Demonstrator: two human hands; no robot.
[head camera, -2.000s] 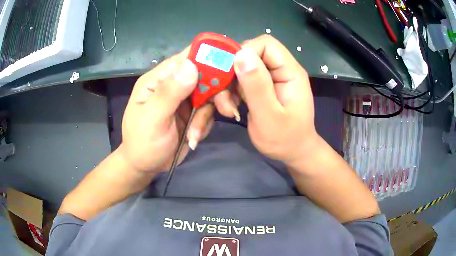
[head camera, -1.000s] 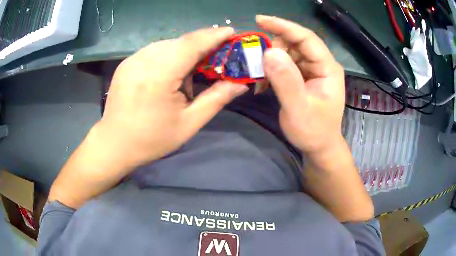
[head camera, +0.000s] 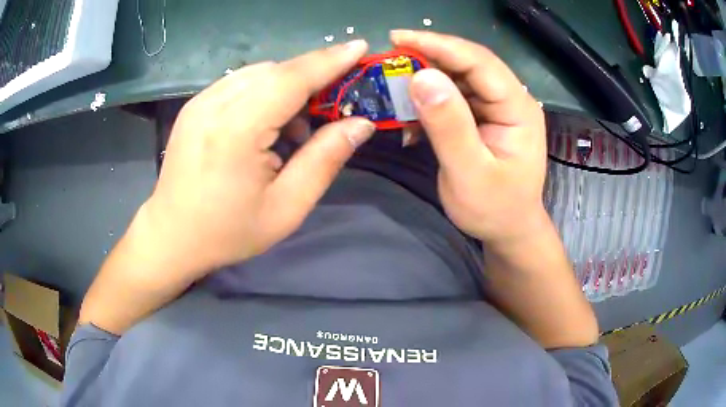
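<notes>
An open thermometer housing (head camera: 370, 95) is held between both hands just in front of the bench edge. Its red rim surrounds a blue circuit board, a pale grey-white block and a yellow piece; a red wire curves along the left part. My left hand (head camera: 231, 159) grips the narrow left end with thumb and forefinger. My right hand (head camera: 485, 143) grips the wide right end, thumb on the pale block. No metal stem is visible; the underside of the housing is hidden.
The green bench (head camera: 239, 36) holds a black electric screwdriver (head camera: 573, 60), red-handled pliers (head camera: 629, 28) and white cloth (head camera: 670, 83) at right, a white tray (head camera: 91, 48) at left. Clear trays (head camera: 609, 215) are below right. Cardboard boxes (head camera: 645, 362) stand low on both sides.
The thermometer has been turned from its display face to its open inside, with the narrow end now to the left. Since one second ago, my left thumb has shifted slightly left along the rim.
</notes>
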